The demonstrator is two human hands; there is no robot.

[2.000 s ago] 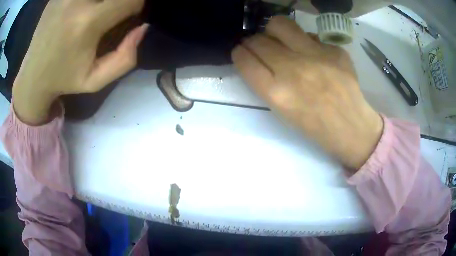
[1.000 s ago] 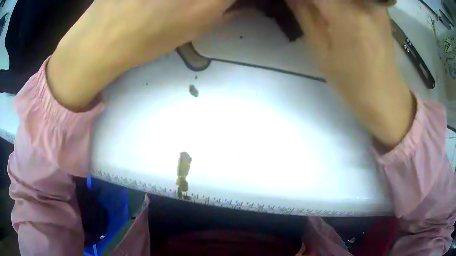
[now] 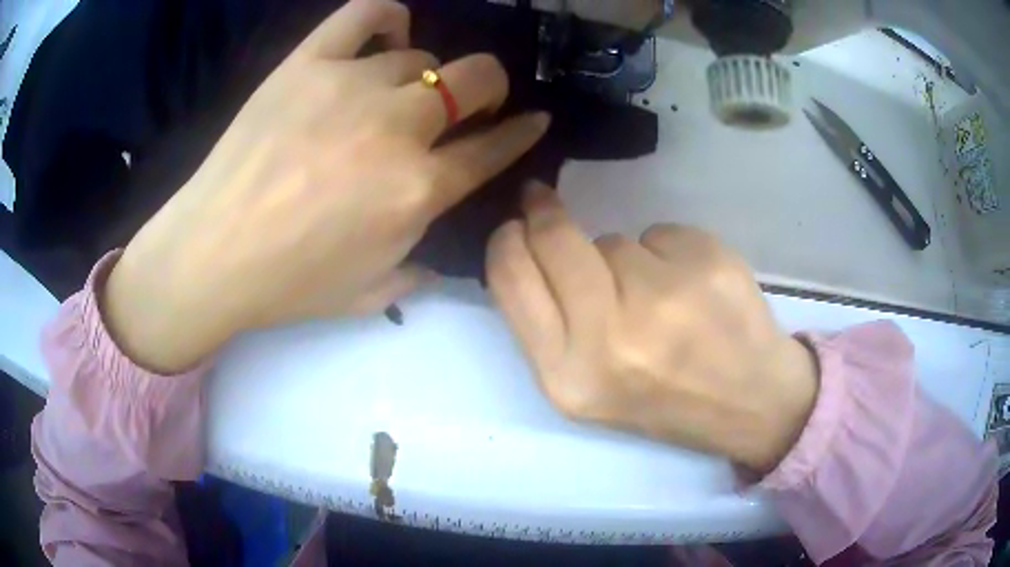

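Observation:
The black garment (image 3: 83,166) is heaped at the left and reaches under both hands to the presser foot (image 3: 550,61). A narrow black fabric end (image 3: 615,131) lies flat just in front of the foot. My left hand (image 3: 332,177) lies on the cloth with fingers spread, a ringed finger near the foot; its thumb is at the cloth's front edge. My right hand (image 3: 631,321) has its fingertips on the cloth's right edge, index finger and thumb close together. The cloth under the fingers is partly hidden.
Black thread snips (image 3: 872,174) with pointed silver blades lie on the machine bed (image 3: 709,188) at the right. A white ribbed knob (image 3: 750,91) hangs right of the foot. The table's front edge carries a printed ruler (image 3: 443,523). A blue crate (image 3: 253,521) shows below left.
Both hands have drawn back from the foot area, uncovering the foot and the black fabric end. The cloth now extends nearer the wearer between the hands. The snips stay on the bed.

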